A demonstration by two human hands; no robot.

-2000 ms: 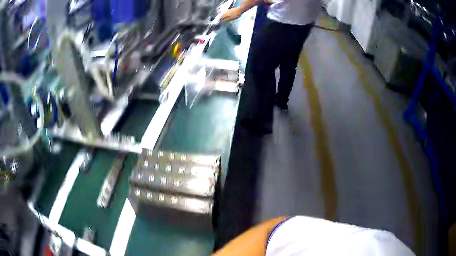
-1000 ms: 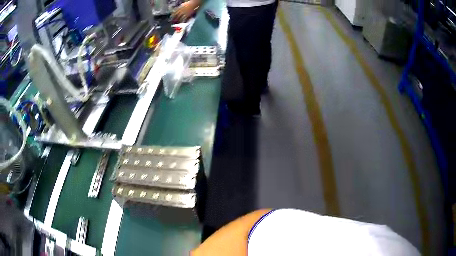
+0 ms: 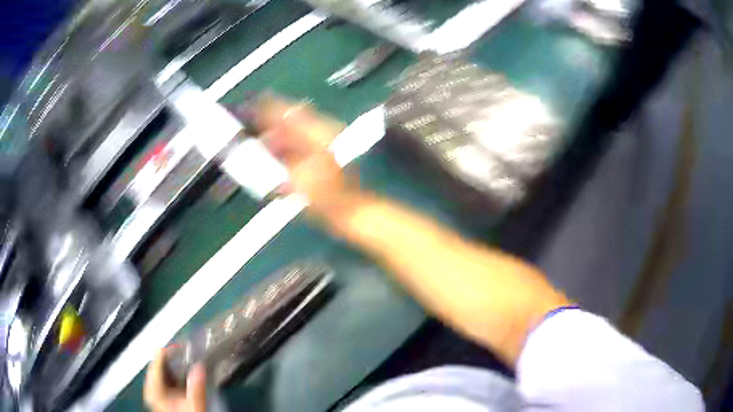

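My left hand [image 3: 178, 388], cut off by the bottom edge, grips the near end of a dark fixture bar [image 3: 257, 318] with a row of small pale marks. The bar lies slantwise low over the green bench. My right hand [image 3: 301, 149] is stretched out over the white guide rail, beside the silver cross rail [image 3: 213, 129]. It is strongly blurred; whether its fingers hold anything cannot be told. A stack of fixture bars [image 3: 474, 121] with dotted tops sits to the right of my right hand.
Blurred machinery with a yellow-and-red button [image 3: 71, 330] is at the left. The long white guide rail [image 3: 217, 261] crosses the green bench. A loose narrow bar [image 3: 362, 64] lies beyond my right hand. The grey aisle with a yellow line [image 3: 663, 233] is at the right.
The view has swung left and down. Both hands have come into view, the left with a fixture bar. The stack now shows farther right and higher; the other person is out of view.
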